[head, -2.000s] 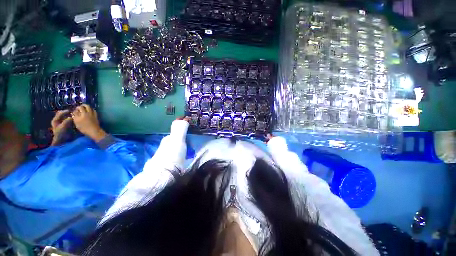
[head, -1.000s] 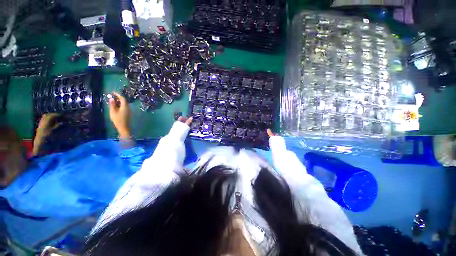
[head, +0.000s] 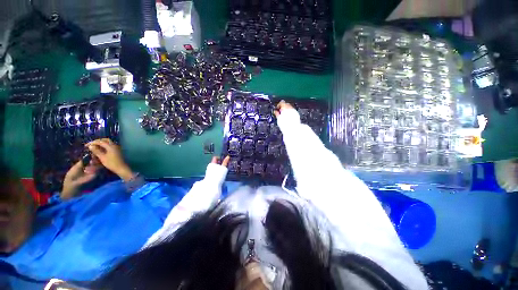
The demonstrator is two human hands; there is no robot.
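A black tray [head: 250, 135] with rows of pockets holding dark modules lies directly before me on the green mat. My left hand [head: 221, 161] is at the tray's lower left corner, mostly covered by the white sleeve; its fingertips touch or nearly touch the edge. My right hand [head: 284, 106] is over the upper part of the tray, fingers pointing left; whether it holds a module cannot be seen. My right sleeve hides the tray's right part. One loose module [head: 209, 148] lies on the mat left of the tray.
A heap of modules [head: 184, 93] lies left of the tray. Stacked black trays [head: 278, 34] stand behind. A clear tray [head: 403, 102] is on the right. A person in blue works over another black tray [head: 48, 136] at left. A blue stool [head: 416, 224] stands below the bench edge.
My right hand has moved from the tray's lower right corner to its upper part. My left hand stays near the lower left corner. The view has shifted, so the bench appears lower.
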